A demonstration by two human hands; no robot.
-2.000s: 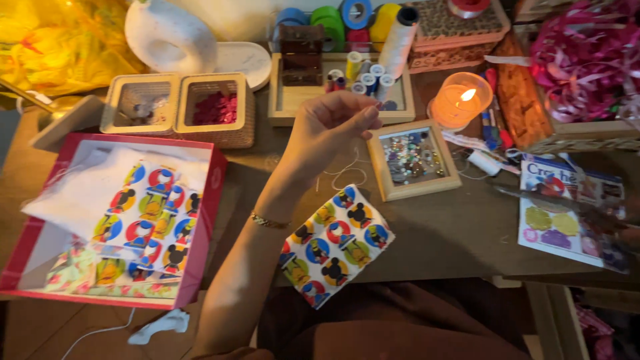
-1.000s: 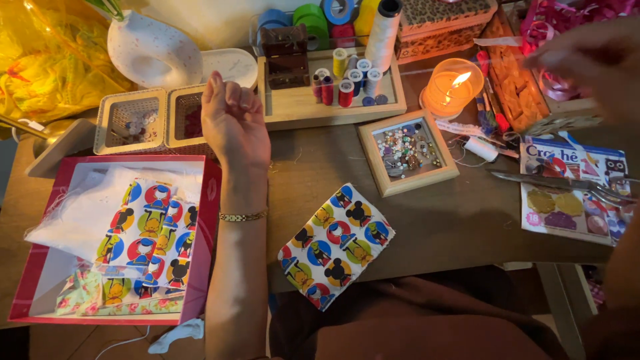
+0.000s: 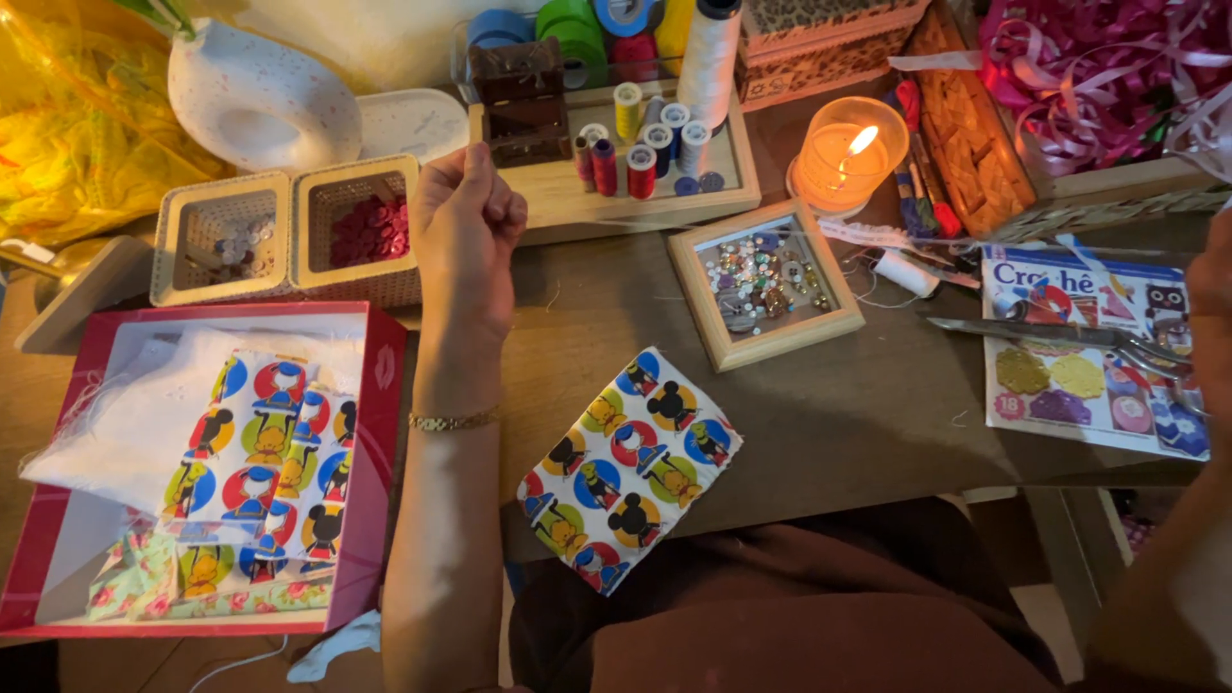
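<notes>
My left hand point(image 3: 472, 236), a bracelet at its wrist, is raised in front of the wooden tray, thumb and fingertips pinched together. From it a thin pale thread point(image 3: 616, 227) runs rightward over the bead frame point(image 3: 717, 337). My right hand point(image 3: 1211, 308) is cut off by the right edge, near the handles of metal scissors point(image 3: 1039, 332); its fingers are not clear. A folded piece of cartoon-print fabric point(image 3: 630, 462) lies at the table's front edge between my arms. Spools of thread point(image 3: 641, 171) stand upright in the tray point(image 3: 616, 214).
A lit candle in a glass point(image 3: 847, 159) burns behind the bead frame. At left are a red box point(image 3: 383, 385) with fabrics and two button baskets point(image 3: 223, 287). A crochet magazine point(image 3: 1088, 438) lies under the scissors; a white spool point(image 3: 905, 274) lies nearby.
My left hand has moved left from near the spools, where it was two seconds ago. My right hand, blurred at the upper right one second ago, is now lower at the right edge.
</notes>
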